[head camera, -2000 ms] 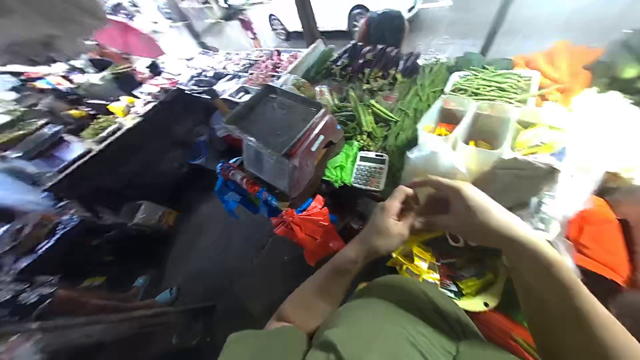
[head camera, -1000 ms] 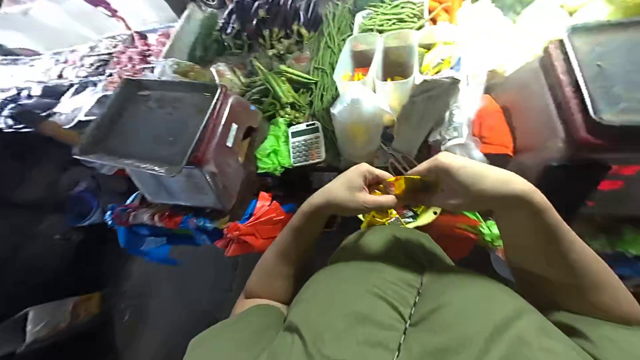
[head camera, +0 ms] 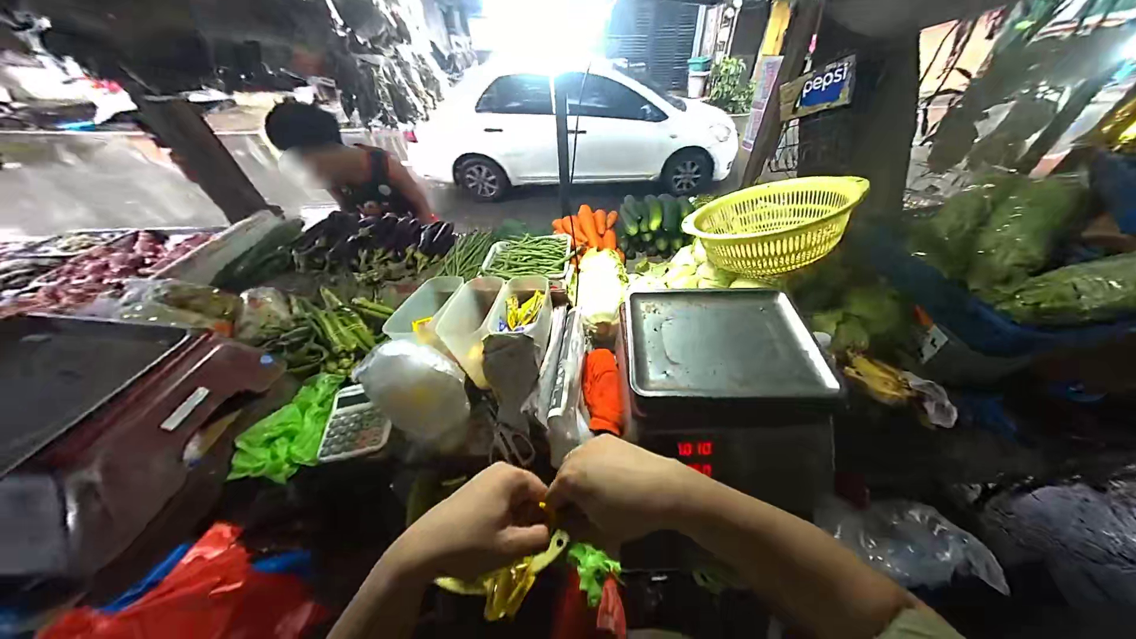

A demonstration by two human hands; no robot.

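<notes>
My left hand (head camera: 484, 524) and my right hand (head camera: 612, 488) meet at the lower middle, fingers pinched around a small yellow thing that is mostly hidden between them. Below them hang yellow plastic packets (head camera: 508, 590) and a scrap of green plastic bag (head camera: 592, 568). A pair of scissors (head camera: 512, 442) sits just beyond my fingers. Farther left are a calculator (head camera: 355, 424) and a green plastic bag (head camera: 288, 432). Ahead stand upright plastic containers (head camera: 519, 306), one with yellow packets inside. Right of them is a red-orange bundle (head camera: 603, 390).
A digital scale with a metal tray (head camera: 729, 344) stands right, another scale (head camera: 80, 382) left. Behind lie eggplants (head camera: 373, 240), green beans (head camera: 530, 256), carrots (head camera: 587, 229) and a yellow plastic basket (head camera: 777, 226). A person (head camera: 355, 169) is beyond the stall, near a white car (head camera: 572, 124).
The view has swung up and to the right, showing the street and the right scale. My hands remain together; the yellow packet seen between them a second ago is now mostly covered.
</notes>
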